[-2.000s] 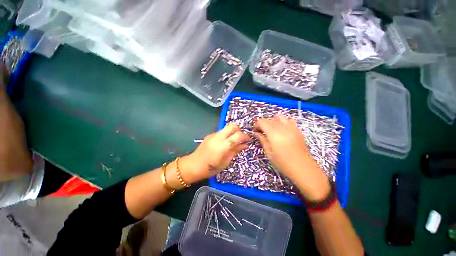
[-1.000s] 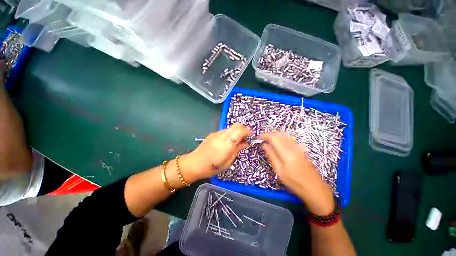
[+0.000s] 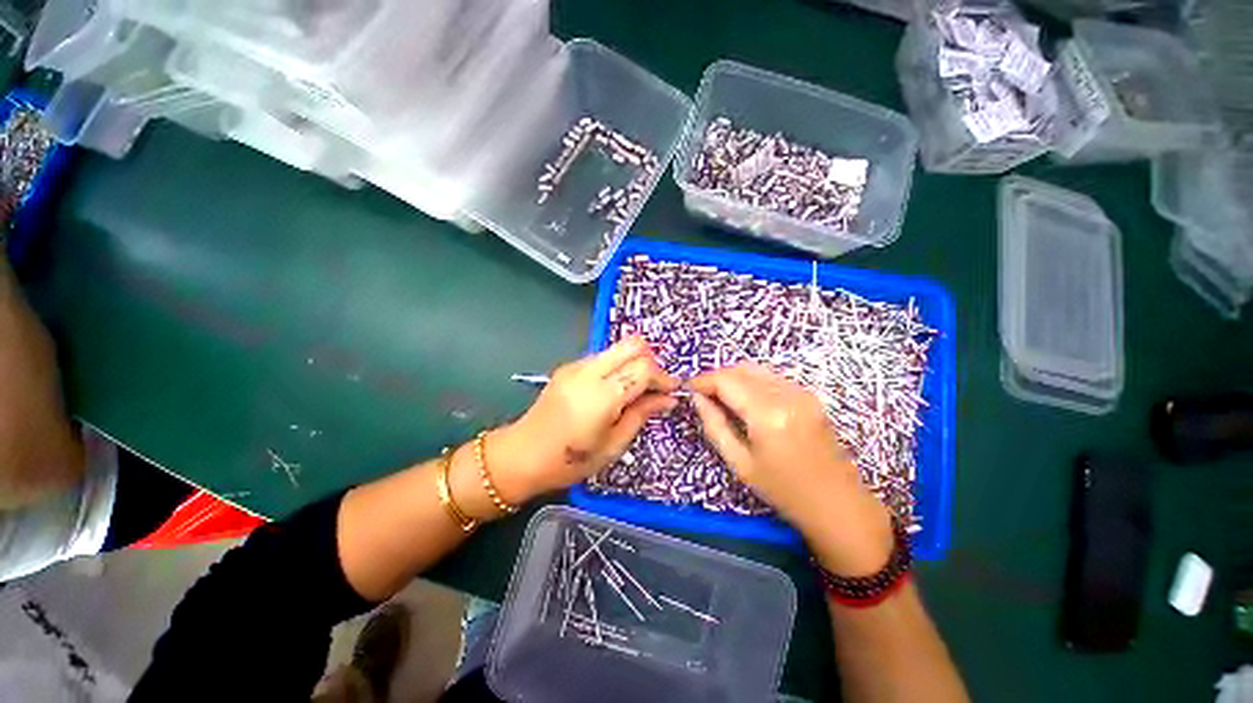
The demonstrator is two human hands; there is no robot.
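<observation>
The blue tray (image 3: pixel 940 412) is full of small metal parts, short sleeves mostly at its left and thin pins mostly at its right. My left hand (image 3: pixel 599 415) is over the tray's left part, fingers closed, with a slender metal rod (image 3: pixel 528 379) sticking out leftward from it. My right hand (image 3: pixel 770 433) is over the tray's middle, its fingertips meeting those of my left hand at a tiny metal part (image 3: pixel 680 393). The fingers hide most of that part, so its kind cannot be told.
A near clear box (image 3: pixel 742 632) holds scattered rods. Behind the tray are an open clear box (image 3: pixel 635 103) and a parts box (image 3: pixel 893 172). A clear lid (image 3: pixel 1061 295) and a smartphone (image 3: pixel 1105 549) lie right. Another person's arm (image 3: pixel 35 426) is at the left edge.
My fingertips have come together at the tiny part; one second ago they were slightly apart. The rod now sticks out a little further left. The whole view has shifted slightly.
</observation>
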